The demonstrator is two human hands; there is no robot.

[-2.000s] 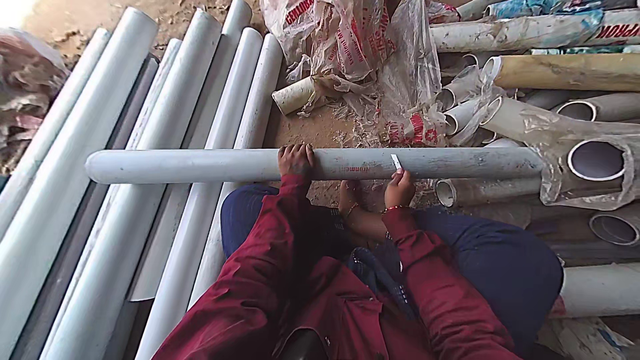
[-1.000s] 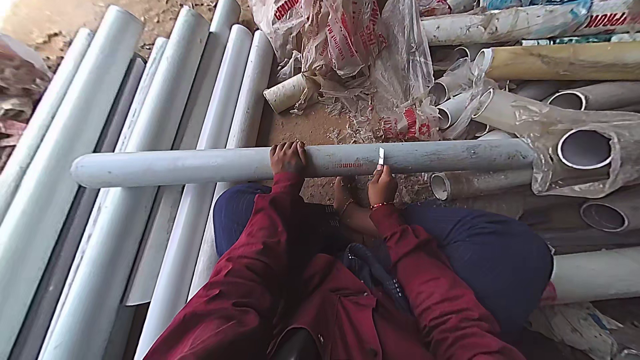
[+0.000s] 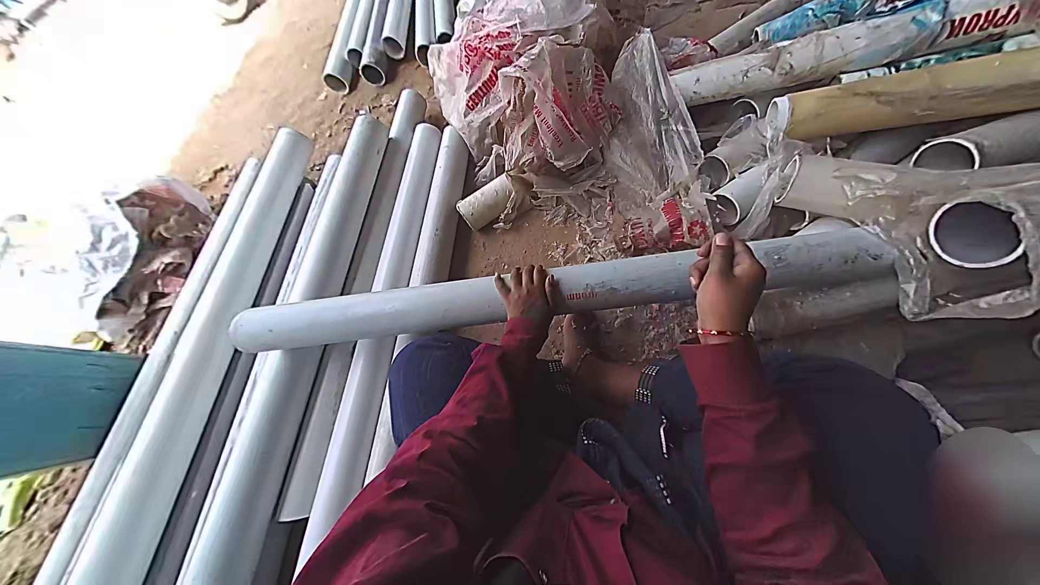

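Note:
A long grey plastic pipe [image 3: 382, 315] lies crosswise over my lap, its left end above a row of other pipes and its right end by plastic-wrapped ones. My left hand [image 3: 528, 294] rests on top of it near the middle, fingers over the far side, beside some red print. My right hand [image 3: 728, 280] is raised at the pipe's right half in a closed grip. Whatever its fingers hold is hidden; the small white blade-like piece seen earlier does not show.
Long grey pipes [image 3: 268, 390] lie side by side at left. Crumpled printed plastic wrap [image 3: 552, 106] and a short pipe piece [image 3: 486, 203] lie ahead. Wrapped pipes [image 3: 861, 183] and a tan pipe [image 3: 910, 93] are stacked at right. A blue-green surface [image 3: 65, 406] stands at the left edge.
My right hand has moved right along the pipe, away from my left hand, and turned so its small white piece is out of sight. The view has shifted to show more ground ahead.

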